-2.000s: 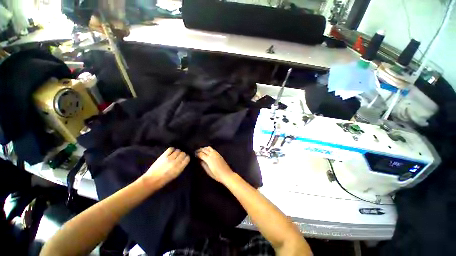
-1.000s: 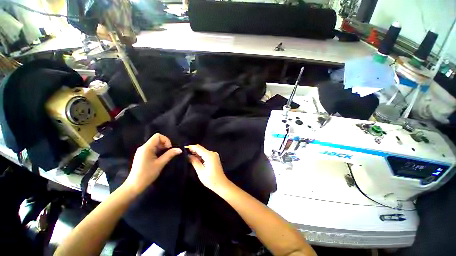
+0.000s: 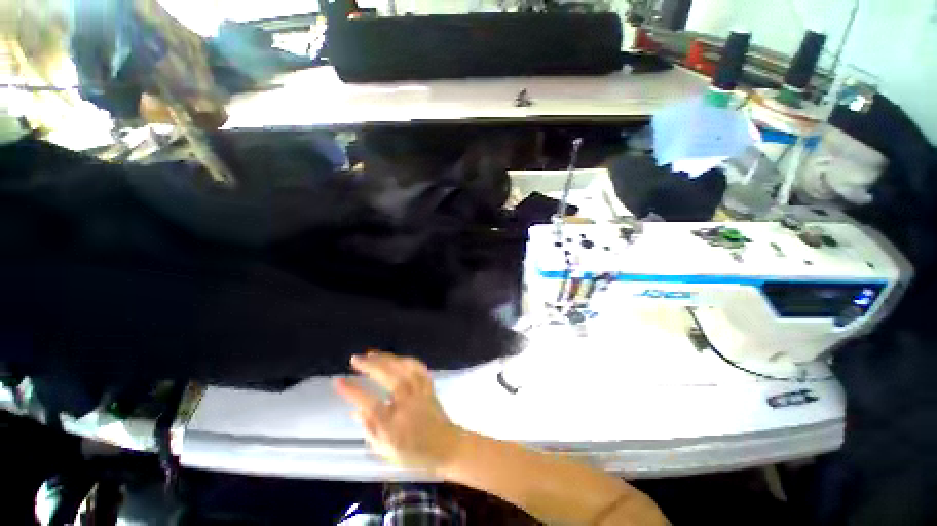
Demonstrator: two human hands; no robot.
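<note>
A large black garment piece is spread to the left over the machine bed, its lower edge lifted and blurred. Its right tip lies near the presser foot area. My right hand is over the white bed, just below the cloth's edge, fingers apart and holding nothing. My left hand is not visible; the cloth covers the left side. The white lockstitch machine stands at the right. A small dark curved strip lies on the bed near the needle.
Thread snips lie on the bed's right. A long black fabric roll lies on the back table. Black thread cones stand behind the machine. Part of a person shows blurred at upper left. A dark cloth bundle hangs at right.
The cloth has swung from my lap to the left, baring the front of the bed. My right hand has let go of it. My left hand has gone out of sight.
</note>
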